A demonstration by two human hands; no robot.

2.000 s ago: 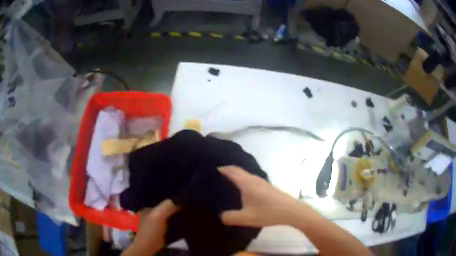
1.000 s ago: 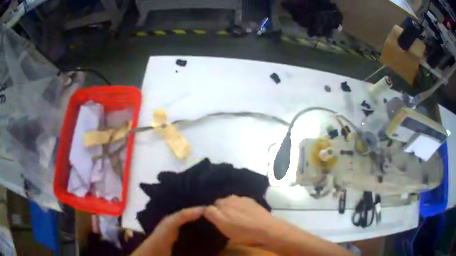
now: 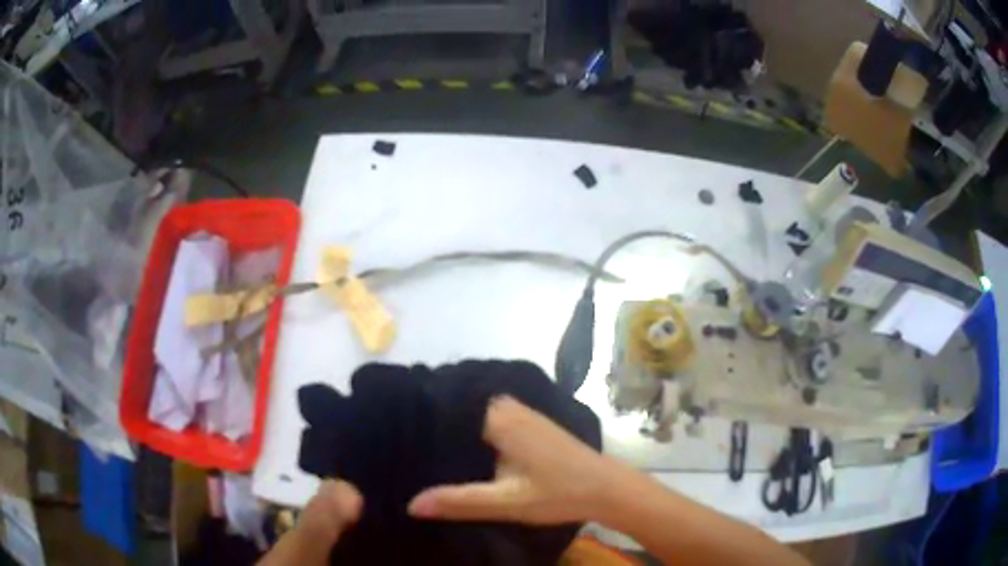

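A bunched stack of black fabric pieces (image 3: 387, 415) lies at the table's front edge and hangs toward my lap. My left hand (image 3: 321, 520) is at its lower left edge, thumb up, mostly cut off by the picture's bottom; its fingers are hidden. My right hand (image 3: 514, 470) lies on top with thumb and fingers spread on the cloth. A thin grey-brown tie strip (image 3: 475, 257) runs across the table from the red basket. Tan paper tags (image 3: 359, 304) lie beside the basket, crossing the strip.
The red plastic basket (image 3: 135, 365) holds pale lilac pieces (image 3: 186, 332) on the left. Clear plastic (image 3: 66, 254) drapes left of it. A sewing machine (image 3: 774, 370), dark scissors (image 3: 791, 473) and a thread cone (image 3: 831, 188) are at right. Black scraps (image 3: 585, 175) lie on the white table (image 3: 464, 188).
The view has shifted, and the basket now shows uncovered. The black pieces moved off it toward the front edge. My hands came together on the cloth, then apart again.
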